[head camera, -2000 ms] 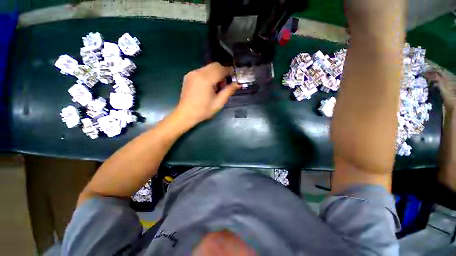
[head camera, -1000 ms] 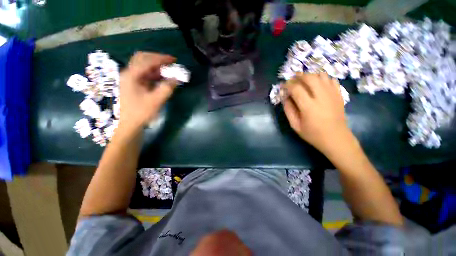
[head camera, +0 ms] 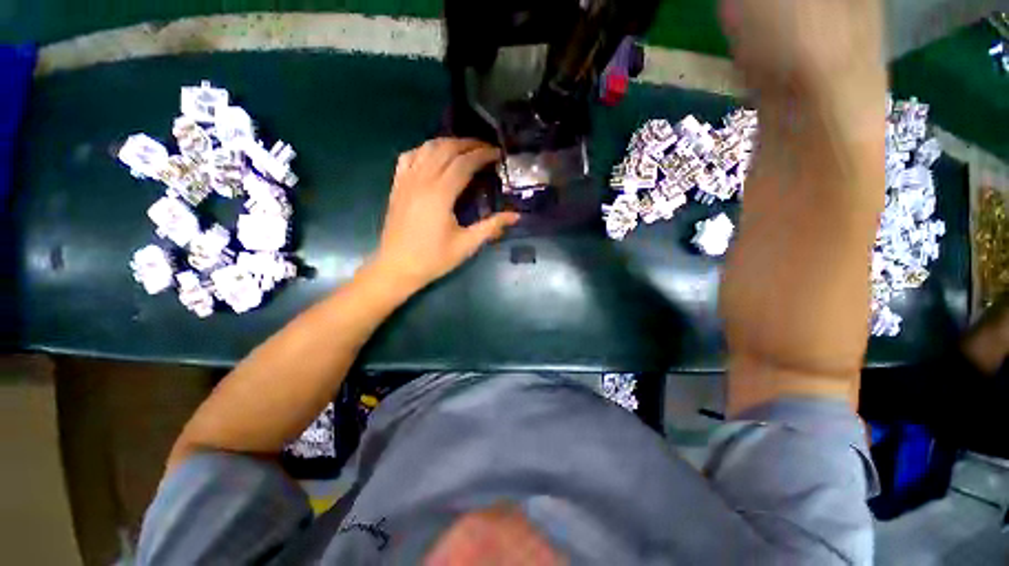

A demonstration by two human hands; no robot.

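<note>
The black hand press stands in front of me. A white plastic part shows small in the fixture under the ram. My left hand is at the fixture's left side, thumb and fingers apart; its fingertips are partly hidden by the press, so I cannot tell if they touch the part. My right hand is raised at the top right, blurred and cut off by the frame's edge; what it holds is not visible.
The left-hand pile of white parts lies on the dark green bench top. The larger right-hand pile is partly behind my right forearm. A single part lies near it. Brass-coloured parts and blue plastic are at the sides.
My left hand has moved from beside the left pile, where it held a white part, to the fixture. My right hand has gone from the right pile up to the top right.
</note>
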